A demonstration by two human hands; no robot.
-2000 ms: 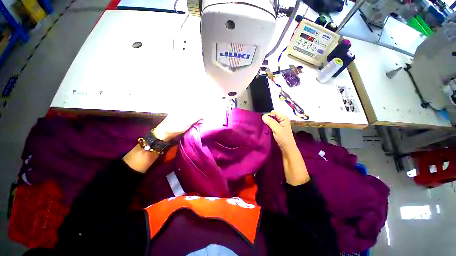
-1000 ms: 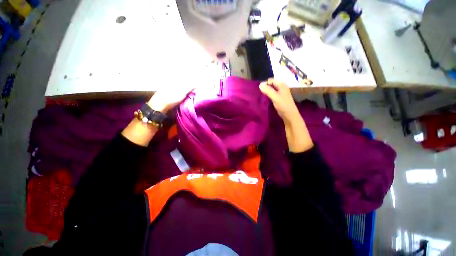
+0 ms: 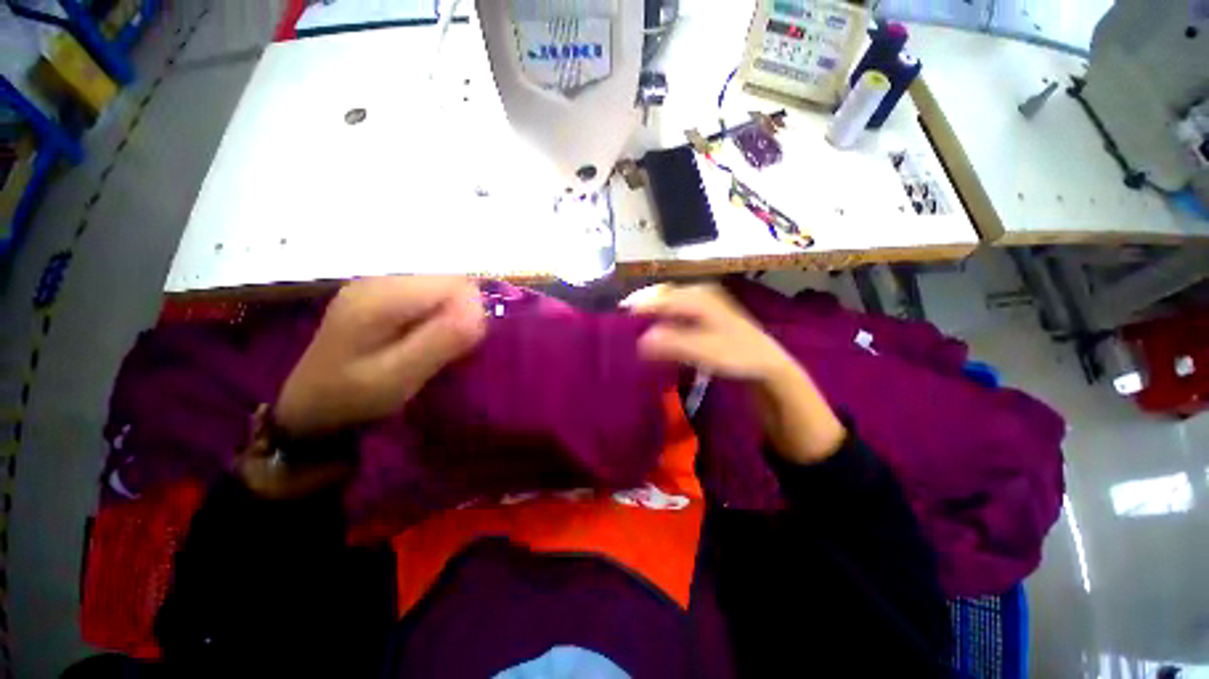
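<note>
A maroon knit garment (image 3: 550, 385) is held up between my hands, in front of the table edge and over the orange vest. My left hand (image 3: 385, 342) grips its left side. My right hand (image 3: 709, 334) is at its upper right edge, fingers on the cloth and slightly blurred. The white JUKI sewing machine head (image 3: 568, 66) stands just beyond. The needle area (image 3: 583, 212) is bright with glare, and the garment is clear of it, nearer my body. A small white mark shows on the cloth by my left fingers.
Maroon garments are heaped left (image 3: 206, 398) and right (image 3: 902, 438), over a red crate (image 3: 133, 564) and a blue crate (image 3: 992, 634). On the white table (image 3: 345, 173) are a black rectangular object (image 3: 683, 196), slim tools (image 3: 769, 215), purple scraps (image 3: 758, 143), thread cones (image 3: 862, 109) and a control panel (image 3: 804, 51).
The garment has come away from the needle area towards my body. Both hands have moved back with it, and my left hand has turned and lifted. The needle area is now uncovered.
</note>
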